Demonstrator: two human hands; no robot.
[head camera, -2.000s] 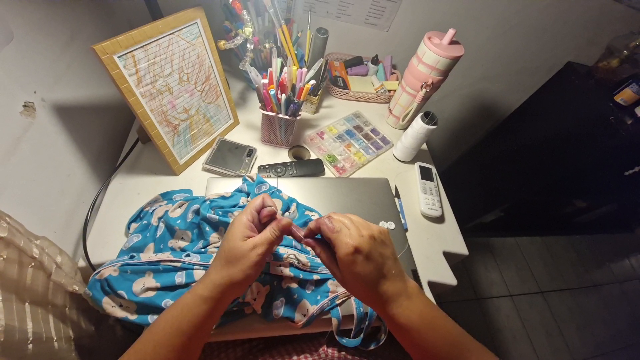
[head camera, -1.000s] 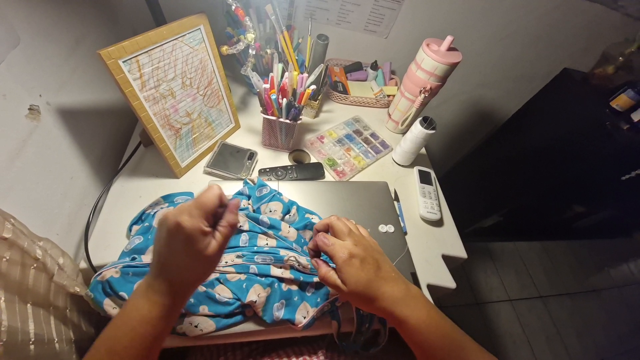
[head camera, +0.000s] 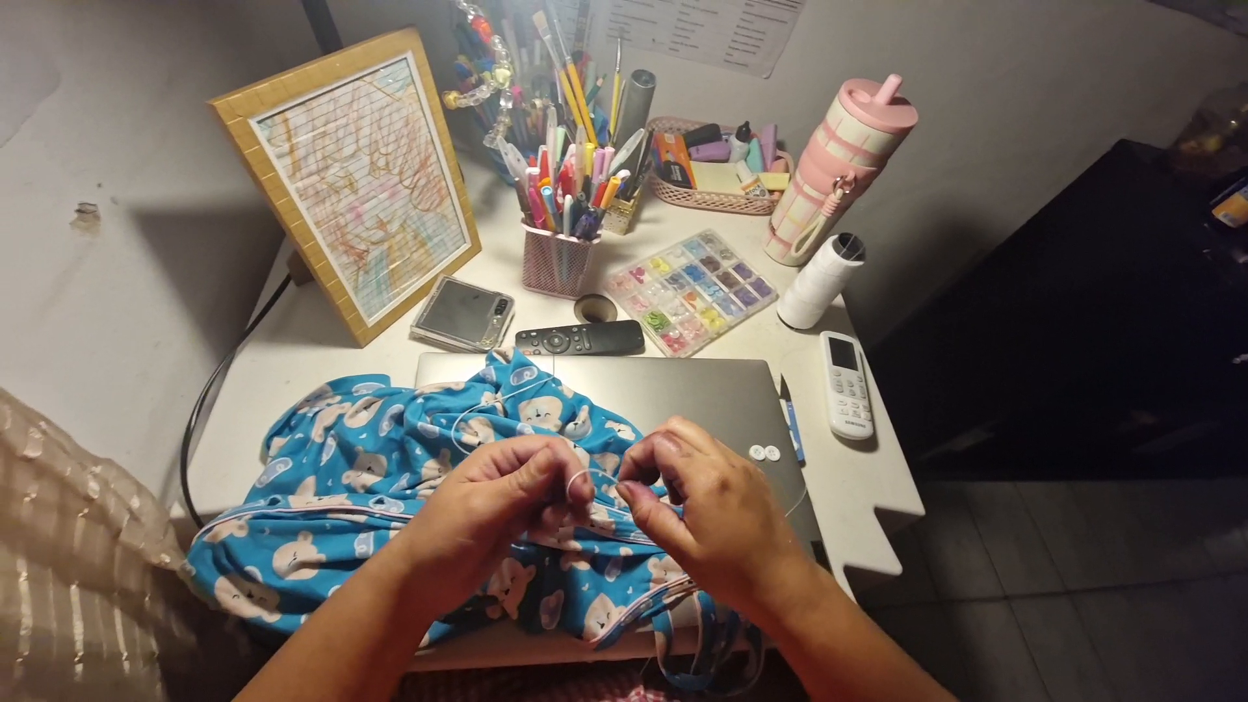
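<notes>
Blue fabric printed with bears (head camera: 341, 429) lies bunched over a closed grey laptop (head camera: 702, 390). Above the fabric, my left hand (head camera: 497, 497) pinches a white thread (head camera: 597, 472) between thumb and forefinger. My right hand (head camera: 707, 497) holds the same thread a short way to the right, so that a small arc of it spans the two hands. More thread loops over the cloth behind my left hand. Whether a needle is among my fingers cannot be told. Two white buttons (head camera: 764, 453) rest on the laptop, right of my right hand.
A white thread cone (head camera: 817, 288), an air-conditioner remote (head camera: 846, 385) and a blue pen (head camera: 792, 419) are at the right. Behind the laptop are a black remote (head camera: 580, 338), a bead box (head camera: 694, 291), a pen holder (head camera: 559, 261), a tumbler (head camera: 834, 171) and a picture frame (head camera: 444, 205).
My left hand, raised at the left a second ago, has come down and right, close to my right hand. My right hand has lifted off the fabric, and thread now spans both.
</notes>
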